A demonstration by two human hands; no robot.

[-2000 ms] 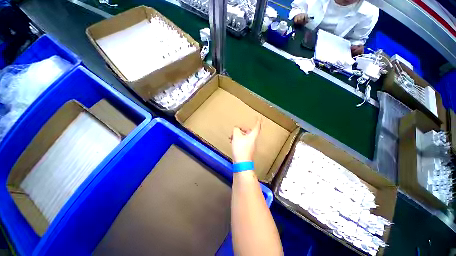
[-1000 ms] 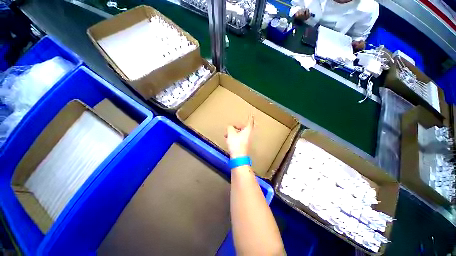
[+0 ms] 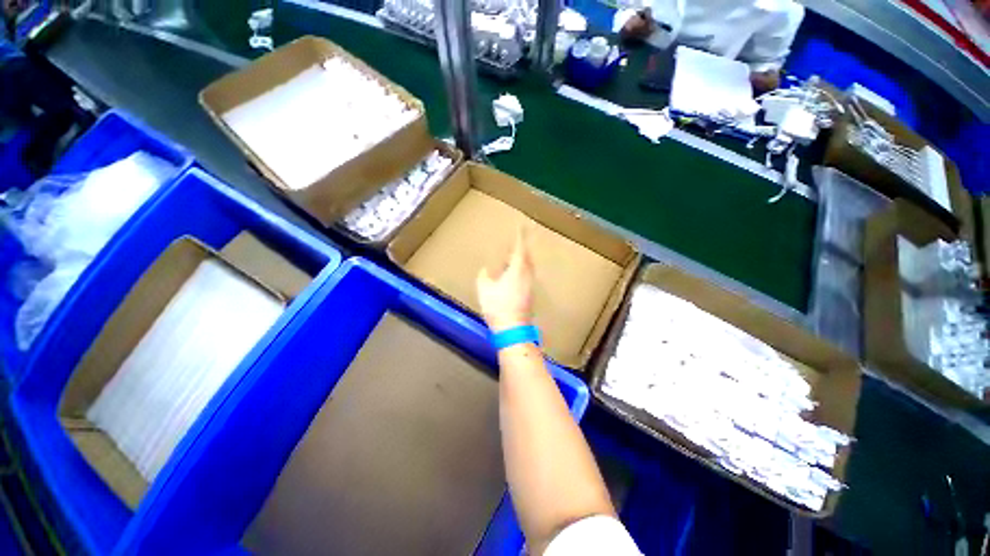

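Observation:
My right hand (image 3: 507, 290), bare with a blue wristband, is over the middle of a shallow brown carton (image 3: 440, 223). One finger points away from me and the others look bent; I see nothing held. Whether it touches the carton's bottom I cannot tell. The carton shows only bare brown cardboard inside. My left hand is not in view.
Right of it is a carton of white parts (image 3: 700, 380); up left, a tilted carton (image 3: 309, 119) over another. Blue bins (image 3: 358, 326) stand at left, a metal post (image 3: 456, 81) behind. A person in white (image 3: 738, 33) sits across the green line.
The view has shifted slightly. My right hand has moved a little left and away from me over the carton. A white corded unit now shows on the green line beside the post.

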